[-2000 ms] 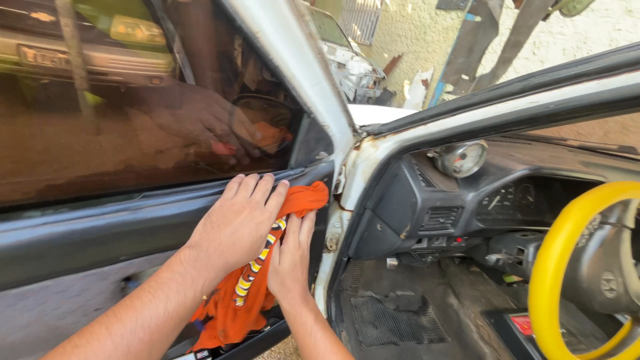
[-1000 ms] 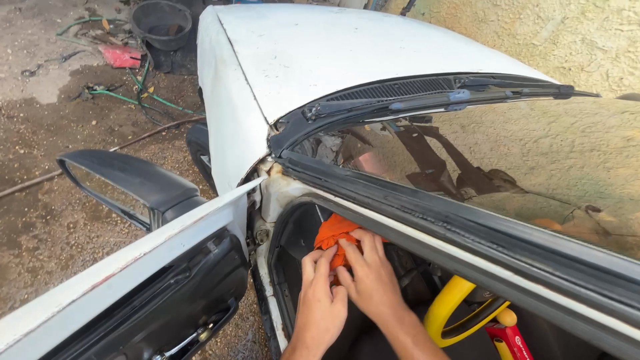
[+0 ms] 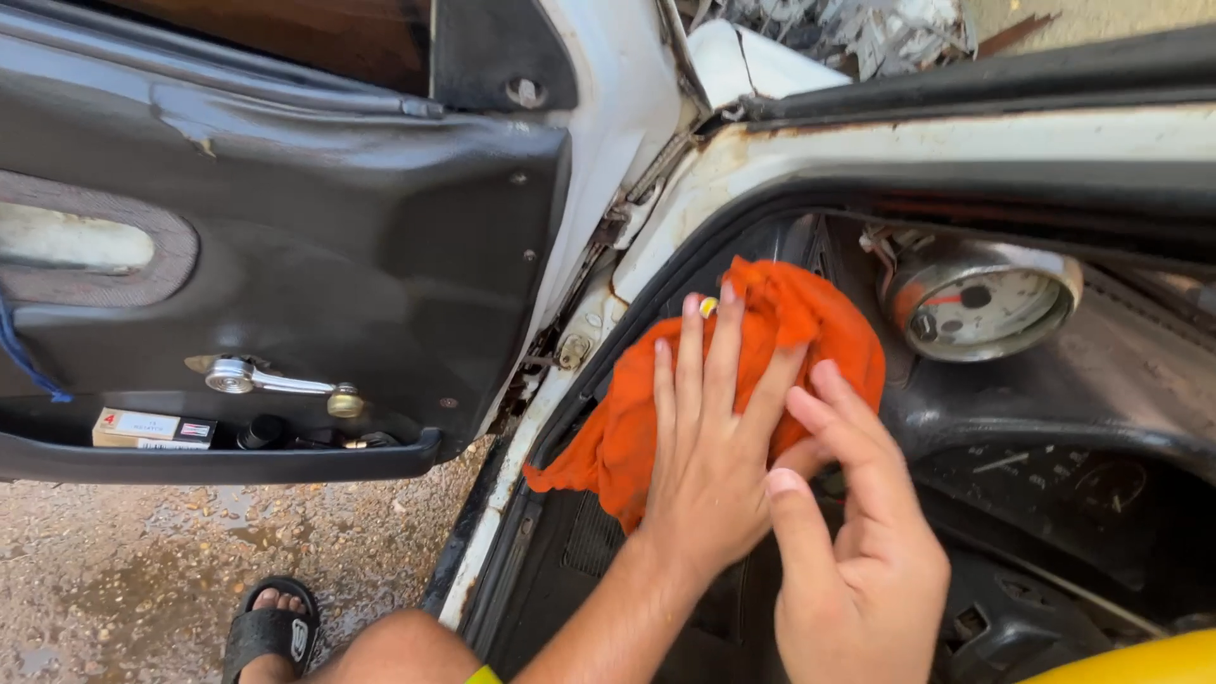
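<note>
An orange cloth (image 3: 627, 418) lies bunched over the left end of the car's dashboard, beside the windshield pillar. My left hand (image 3: 708, 427) rests flat on it with fingers spread, palm down. Just to the right, my right hand (image 3: 855, 532) is half open, its fingers slightly curled near the cloth's lower right edge; whether its fingertips touch the cloth is unclear. A small yellow and white spot shows by the left fingertips. The round chrome-rimmed gauge (image 3: 983, 299) sits right of the cloth.
At the left stands the open car door (image 3: 361, 237) with a window crank (image 3: 285, 380) and a small box (image 3: 154, 428) in its pocket. The white door frame (image 3: 655, 275) shows rust. A yellow steering wheel (image 3: 1140, 660) enters at bottom right, and a sandaled foot (image 3: 275, 627) is on wet ground.
Two seconds ago both hands were on the orange cloth at the door's front edge; one second ago they held it inside the door opening. Now the cloth is spread wider under my left hand.
</note>
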